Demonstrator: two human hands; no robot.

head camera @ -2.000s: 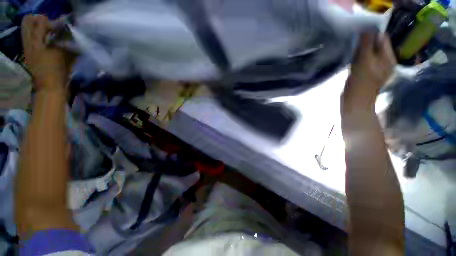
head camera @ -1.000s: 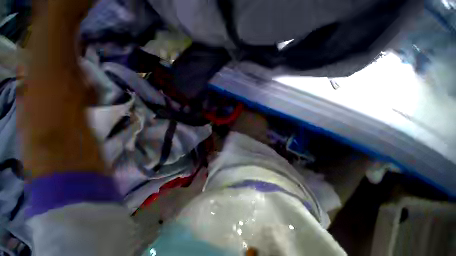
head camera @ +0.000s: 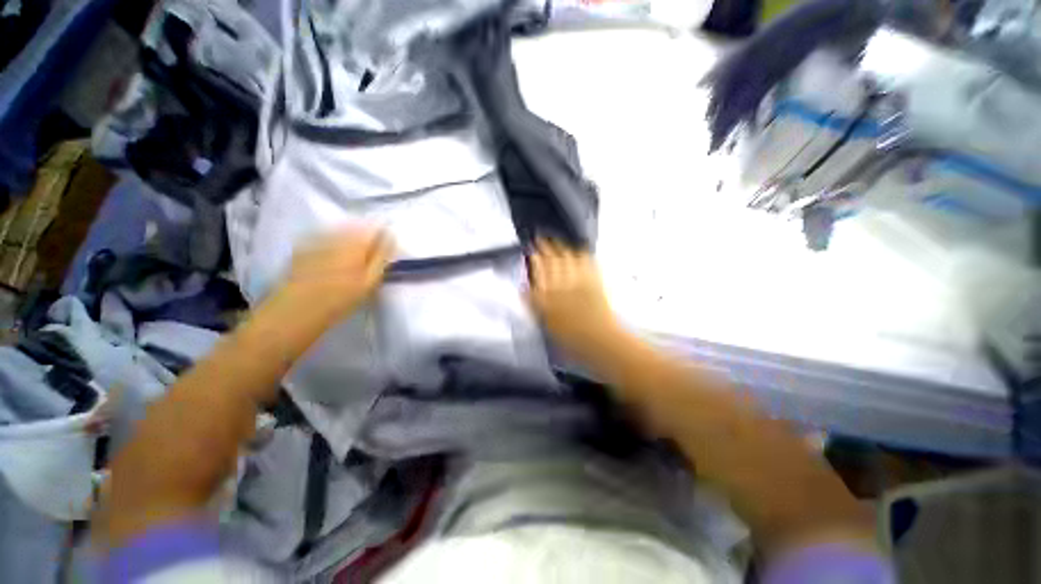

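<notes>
A light grey garment (head camera: 440,211) with dark bands lies over the table's left part and hangs over its front edge towards my lap. My left hand (head camera: 337,268) is blurred and lies on the light cloth at the left; its grip cannot be made out. My right hand (head camera: 562,280) is at the garment's right side, fingers on the dark strip (head camera: 548,188); whether it pinches the cloth is unclear. The garment's lower part is bunched below my hands.
The white table (head camera: 674,228) has a grey front edge (head camera: 822,388). The sewing machine (head camera: 845,137), blurred, stands at upper right. Heaped grey and dark garments (head camera: 148,274) lie at left. A pale basket or chair (head camera: 970,530) is at lower right.
The garment, raised and spread in the air earlier, has come down over the table edge. Both hands have moved inward onto it, and my right hand is in view again.
</notes>
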